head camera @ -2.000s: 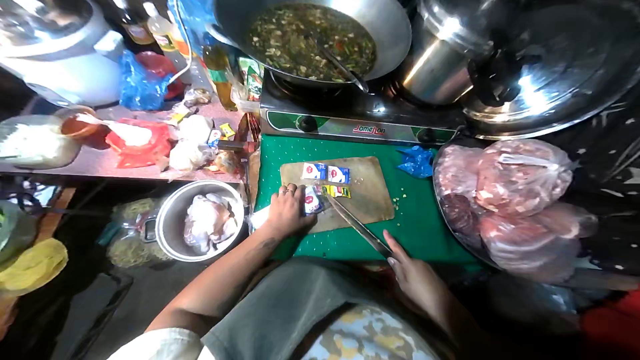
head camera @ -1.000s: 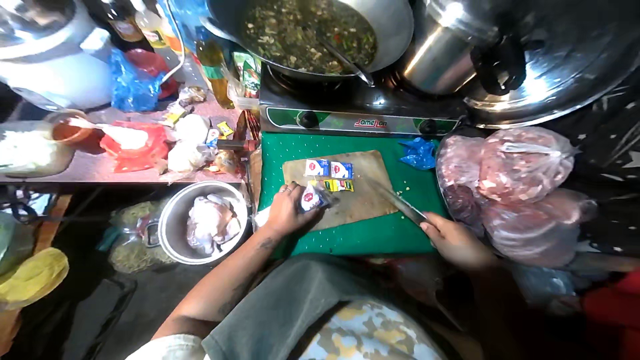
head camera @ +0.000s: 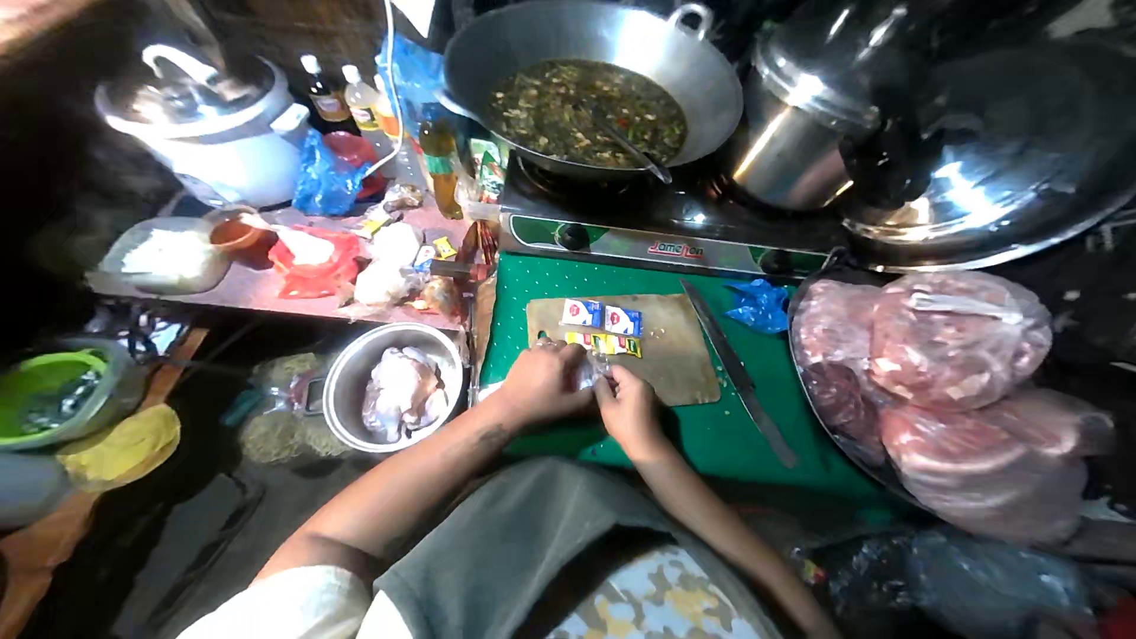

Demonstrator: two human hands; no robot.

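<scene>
Over the lower left of a worn cutting board (head camera: 683,364), my left hand (head camera: 546,382) and my right hand (head camera: 628,408) meet around a small shiny packet (head camera: 589,368), fingers closed on its edges. Just beyond them lie two blue-and-white sachets (head camera: 602,317), and yellow-and-green sachets (head camera: 612,343) lie between those and my fingers. A long knife (head camera: 738,373) rests along the right side of the board, partly on the green tabletop (head camera: 568,272), with neither hand on it.
Behind the board stands a gas stove (head camera: 639,244) bearing a wok of soup (head camera: 590,106) with a ladle, and a lidded metal pot (head camera: 790,133). Bags of raw meat (head camera: 958,346) fill a basin at right. A metal pot holding raw chicken (head camera: 335,390) is at left.
The knife has left my right hand and now lies to the right of the board. My right hand has moved left to meet my left hand at the packet.
</scene>
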